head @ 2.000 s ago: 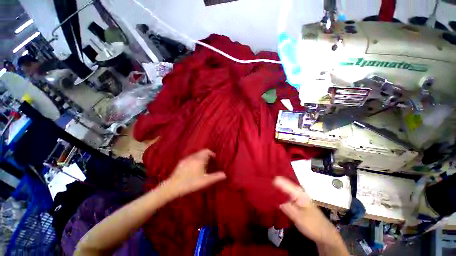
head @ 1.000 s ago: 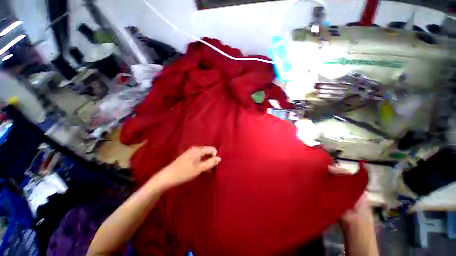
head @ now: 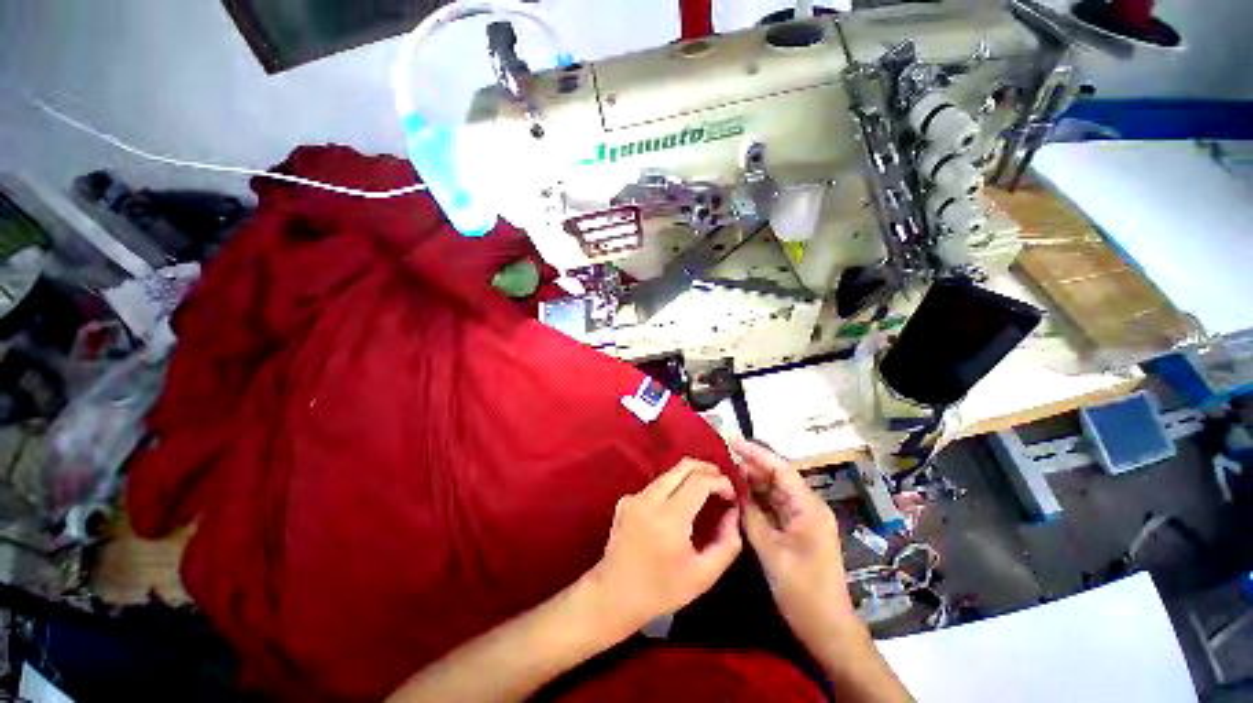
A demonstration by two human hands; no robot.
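Note:
A large deep red ribbed garment (head: 412, 440) is spread from the back left down to the lap. My left hand (head: 669, 540) and my right hand (head: 794, 529) are close together at its right edge, and both pinch the red cloth. The exact fingertip hold is partly hidden. A small white label with a dark print (head: 647, 398) lies on the cloth above my hands. A green scrap (head: 517, 279) lies on the red heap near the needle end of the cream Yamato machine (head: 715, 151). The presser foot area (head: 594, 305) stands beside the cloth.
A black pouch (head: 959, 341) hangs right of the machine bed. A pale blue lamp (head: 449, 172) with a white cable is at the needle end. A brown board (head: 1079, 268) is at the right. A white sheet (head: 1058, 652) is at the lower right. Plastic bags lie at the left.
The view has turned right. My hands have come together at the cloth's right edge; earlier they were wide apart. The white label on the cloth now shows.

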